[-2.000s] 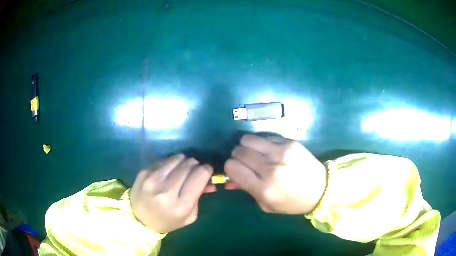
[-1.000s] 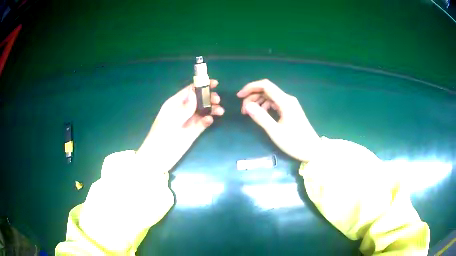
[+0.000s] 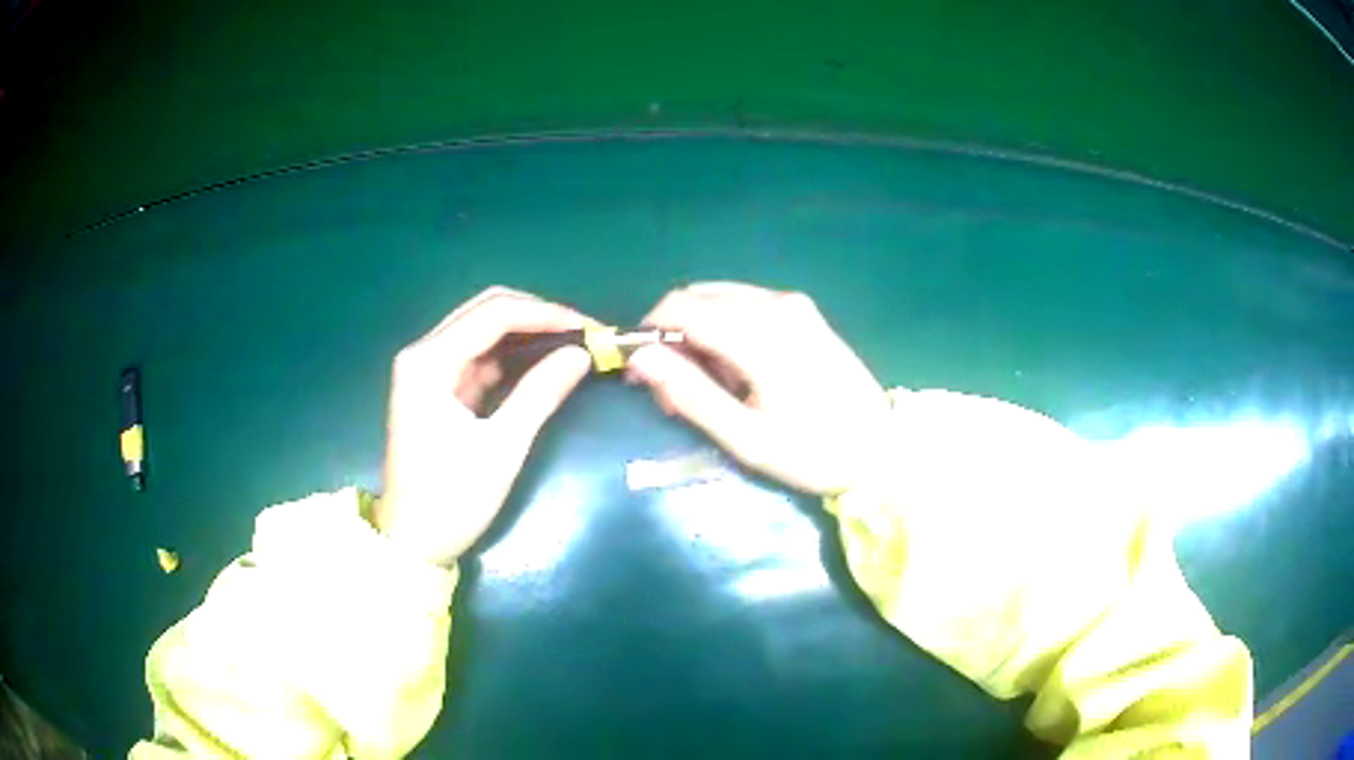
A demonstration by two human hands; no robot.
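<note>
A USB stick with a yellow tape band [image 3: 604, 349] is held level between my two hands. My left hand [image 3: 472, 389] grips its dark body, mostly hidden by the fingers. My right hand [image 3: 750, 371] has its thumb and fingers at the metal plug end, right beside the band. An untaped USB stick [image 3: 671, 472] lies on the green bench below my hands, washed out by glare and partly covered by my right hand.
A taped unit [image 3: 132, 428], dark with a yellow band, lies upright in view at the far left. A yellow tape scrap [image 3: 168, 560] lies below it. The green bench [image 3: 891, 223] has strong lamp reflections and a dark curved seam across the back.
One second ago my left hand held the stick pointing away and my right hand was empty and apart. Now the stick is turned sideways and my right hand has closed on its plug end.
</note>
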